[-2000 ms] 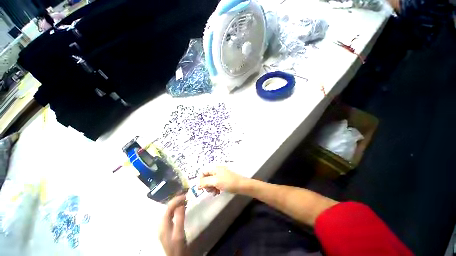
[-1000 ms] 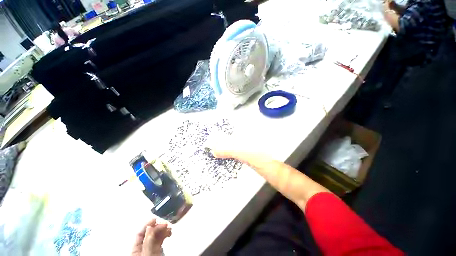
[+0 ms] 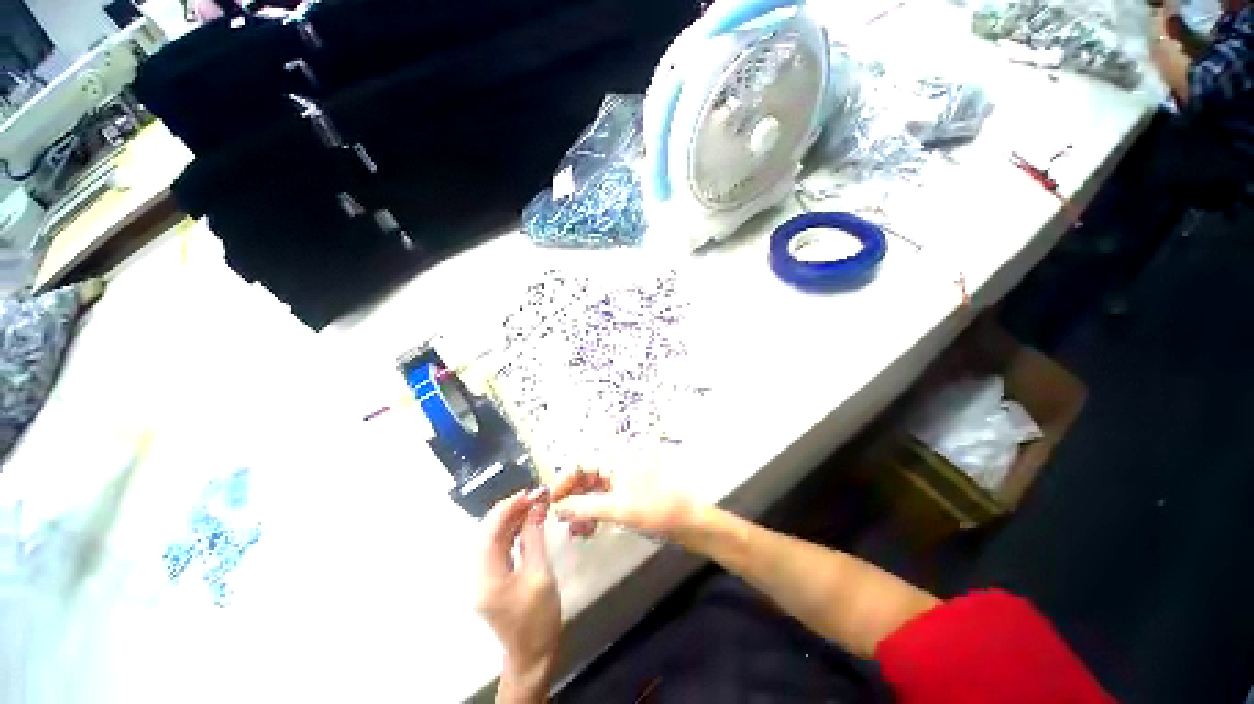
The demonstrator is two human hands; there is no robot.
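My left hand point(image 3: 523, 585) and my right hand point(image 3: 626, 502) meet fingertip to fingertip just in front of the black tape dispenser point(image 3: 491, 484). Their fingers are pinched around a tiny piece, apparently a metal buckle, mostly hidden and blurred. The dispenser holds a narrow bright blue tape roll point(image 3: 437, 406). A thin reddish stick point(image 3: 378, 413) crosses it. A wide loose pile of tiny dark and purplish buckles point(image 3: 605, 344) lies behind my right hand. A small light-blue heap point(image 3: 213, 539) lies at the left.
A white and light-blue fan point(image 3: 743, 124), a dark blue tape ring point(image 3: 828, 252) and a bag of hardware point(image 3: 591, 186) stand farther back. A black stack point(image 3: 413, 110) lines the far edge. Red-handled snips point(image 3: 1034, 172) lie right. A cardboard box point(image 3: 1045, 399) is below. Another person's arm point(image 3: 1172, 62) shows.
My right hand has come back from the loose pile to the dispenser's front. My left hand has moved up and right to meet it. The camera view has shifted.
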